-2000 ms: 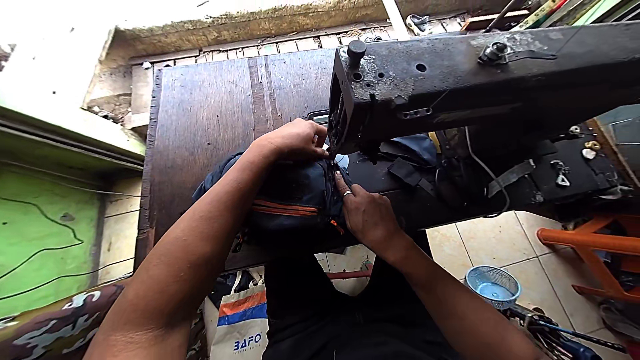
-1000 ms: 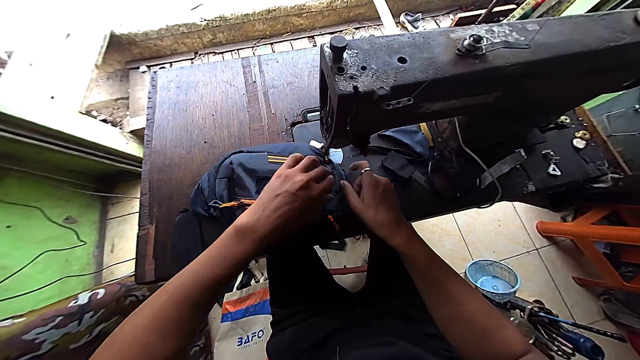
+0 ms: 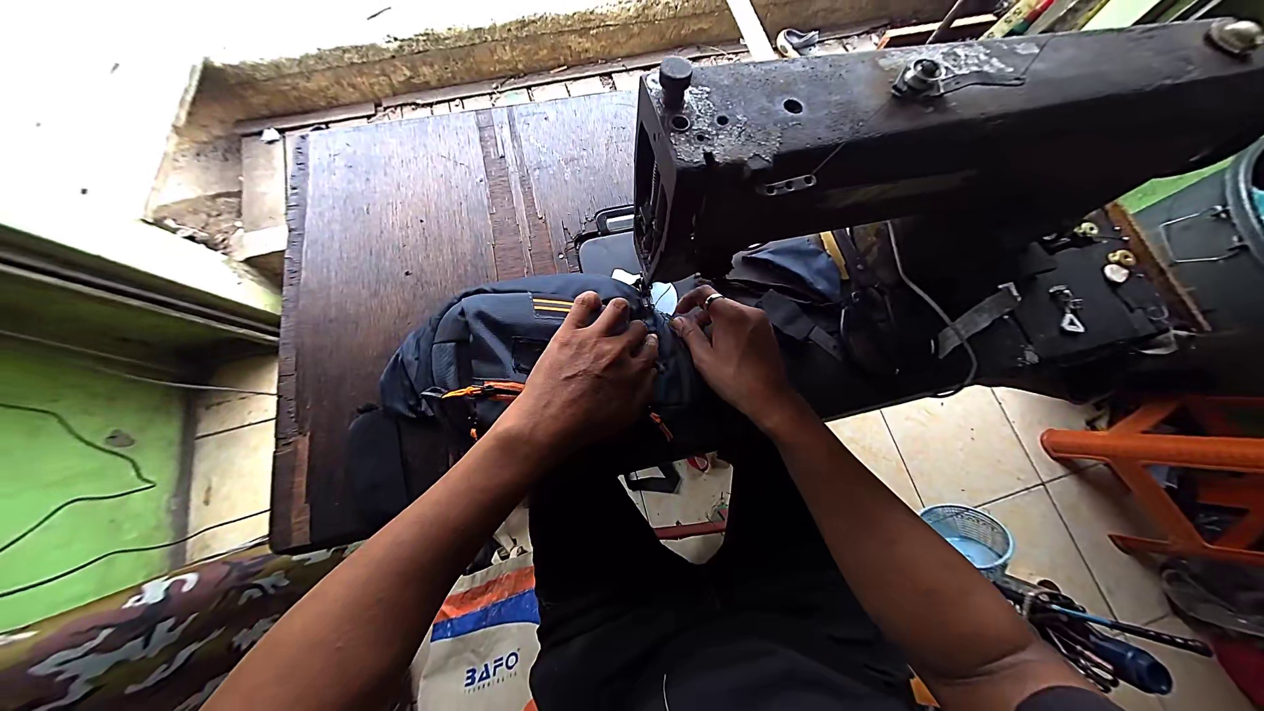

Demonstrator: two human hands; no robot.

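Note:
A dark blue backpack (image 3: 484, 341) with orange zip pulls and yellow stripes lies on the wooden table of a black sewing machine (image 3: 770, 148). My left hand (image 3: 597, 370) grips the backpack's fabric just in front of the machine's needle area. The fingertips of my right hand (image 3: 731, 346), a ring on one finger, pinch the fabric on the other side of that spot. The needle itself is hard to make out. More dark blue fabric with straps (image 3: 790, 272) lies under the machine arm.
The brown wooden table top (image 3: 405, 207) extends left and behind. Bobbins and a metal clip (image 3: 1068, 314) lie at the machine's right. An orange stool (image 3: 1155, 449) stands at right on the tiled floor, near a light blue basket (image 3: 973, 538). A printed sack (image 3: 484, 632) is below.
Two seconds ago my left forearm covered much of the backpack; now its striped front shows at the left. My left hand has come nearer to me, and my right hand has moved up beside the needle area.

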